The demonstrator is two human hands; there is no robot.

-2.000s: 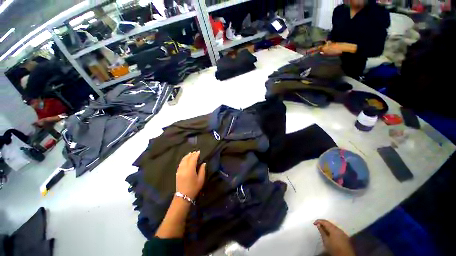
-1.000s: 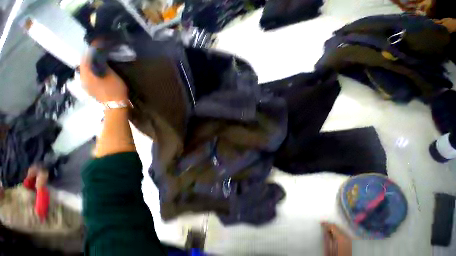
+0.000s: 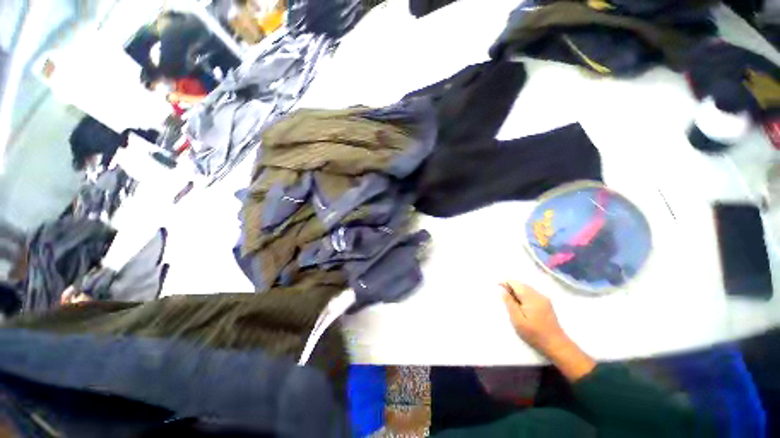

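Observation:
A brown ribbed and dark blue-grey denim garment [image 3: 180, 342] stretches across the lower left in front of me, with a white strip at its right end. My left hand is not in view. My right hand [image 3: 534, 316] is over the table's front edge, just below left of a round bluish bowl [image 3: 629, 235]. Its thumb and fingertips are pinched together; anything between them is too small to make out. The bowl holds pink, yellow and dark things. A heap of brown and denim garments [image 3: 342, 154] lies on the table beyond the held-up garment.
A black flat piece [image 3: 522, 167] lies right of the heap. A smartphone-like black rectangle [image 3: 742, 250] and a dark and white cylinder [image 3: 720, 124] are at the right. More garments [image 3: 633, 30] lie at the back. A grey garment pile [image 3: 257, 94] and another person's hand [image 3: 75, 296] show at the left.
My left hand has lifted a garment off the heap and left the picture; the garment now spans the lower left. My right hand shows more fully, still pinched. The view has turned.

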